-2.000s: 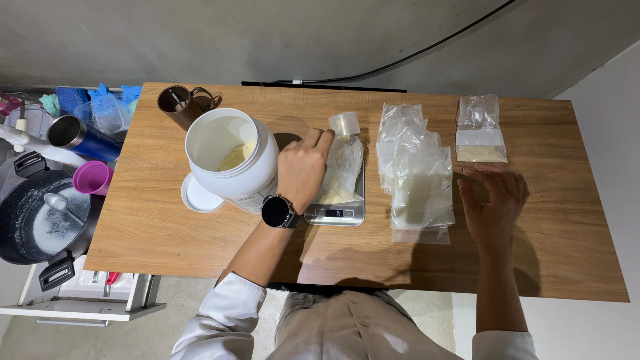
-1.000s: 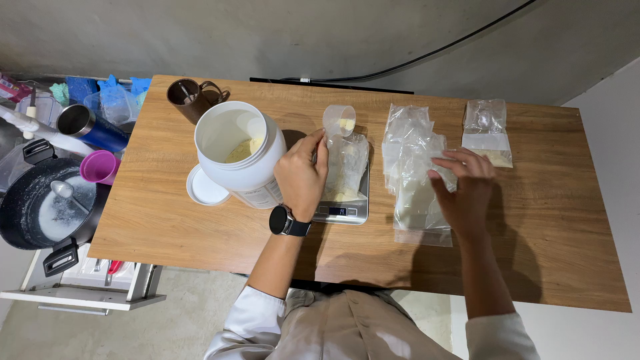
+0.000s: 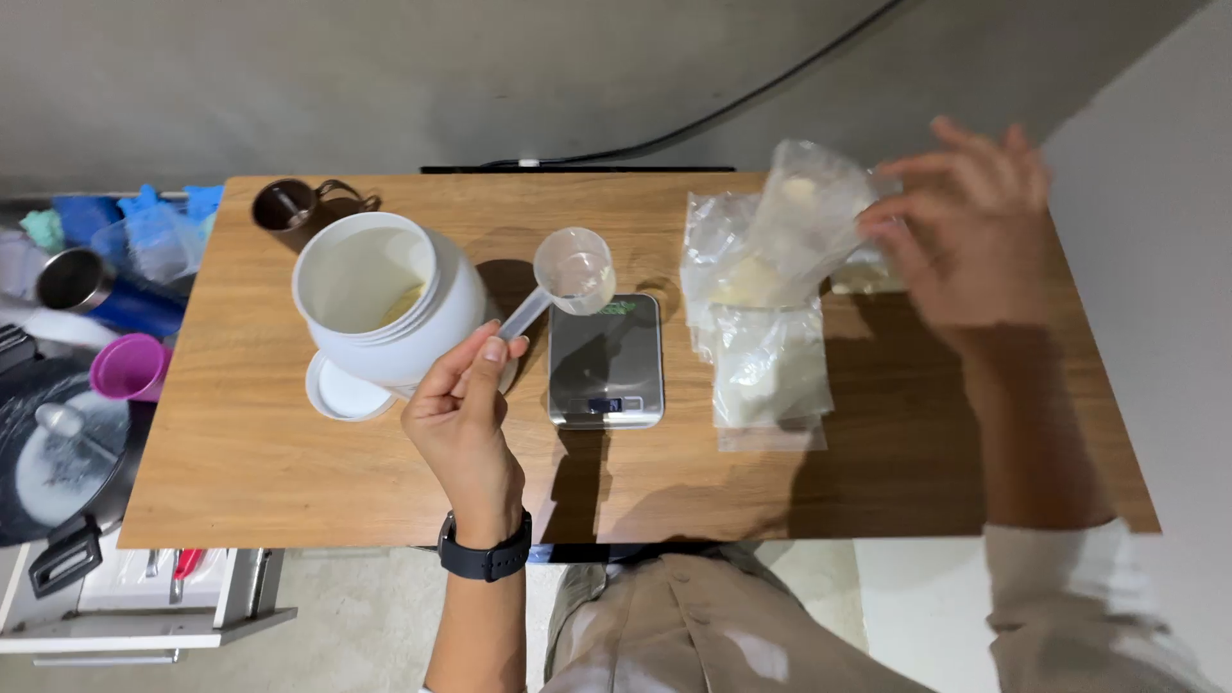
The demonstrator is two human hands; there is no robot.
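My left hand (image 3: 472, 414) grips the handle of a clear plastic measuring scoop (image 3: 575, 269), held above the table by the scale's far left corner. A digital kitchen scale (image 3: 606, 361) lies with nothing on its platform. My right hand (image 3: 972, 231), blurred by motion, pinches the edge of a clear plastic bag (image 3: 808, 212) with pale powder in it, above a pile of flat clear bags (image 3: 770, 375). Partly behind that hand, another bag with powder (image 3: 866, 274) lies on the table. The open white plastic tub (image 3: 404, 298) holds pale yellow powder, with its white lid (image 3: 346, 388) beside it.
A brown mug (image 3: 289, 212) stands at the table's far left corner. Left of the wooden table (image 3: 241, 462) are a blue steel tumbler (image 3: 115, 294), a pink cup (image 3: 130, 368), a black pot (image 3: 125, 462) and an open drawer (image 3: 144, 626). A black cable (image 3: 712, 115) runs along the wall.
The bag with powder has left the scale and is now in my right hand, farther right. My left hand has drawn back toward me, holding the scoop that was at the bag's mouth.
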